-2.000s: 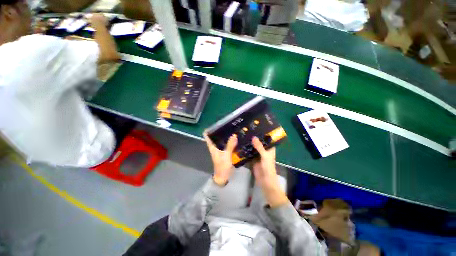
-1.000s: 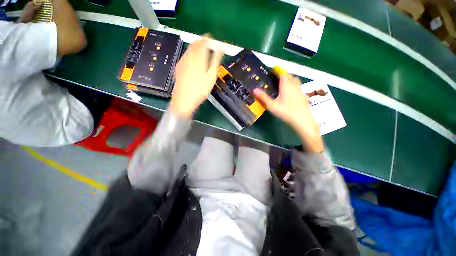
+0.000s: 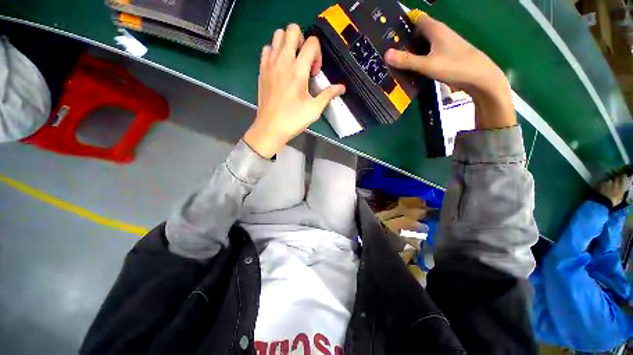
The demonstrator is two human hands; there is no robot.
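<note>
A stack of black-and-orange carton sleeves (image 3: 371,59) is tilted over the green ledge, its layered edges facing me. My right hand (image 3: 461,62) grips it from the right, thumb on the printed face, a yellow cot on one fingertip. My left hand (image 3: 288,87) is at its left side, fingers bent at a pale, narrow white piece (image 3: 340,111) beside the sleeves; whether it grips this piece is unclear. A white-faced retail box (image 3: 454,118) with a black side lies right of the sleeves, partly hidden by my right hand and wrist.
Another sleeve stack (image 3: 184,21) lies at the upper left, cut off by the frame, with a white scrap (image 3: 130,43) beside it. A red stool (image 3: 104,111) stands on the floor left. A blue-clad person (image 3: 583,270) is at the right edge, brown cardboard (image 3: 402,225) below the bench.
The view has shifted, so the bench sits higher. The sleeve stack is turned with its edges exposed, and the white piece now shows by my left hand. The blue-clad person's arm and hand have appeared.
</note>
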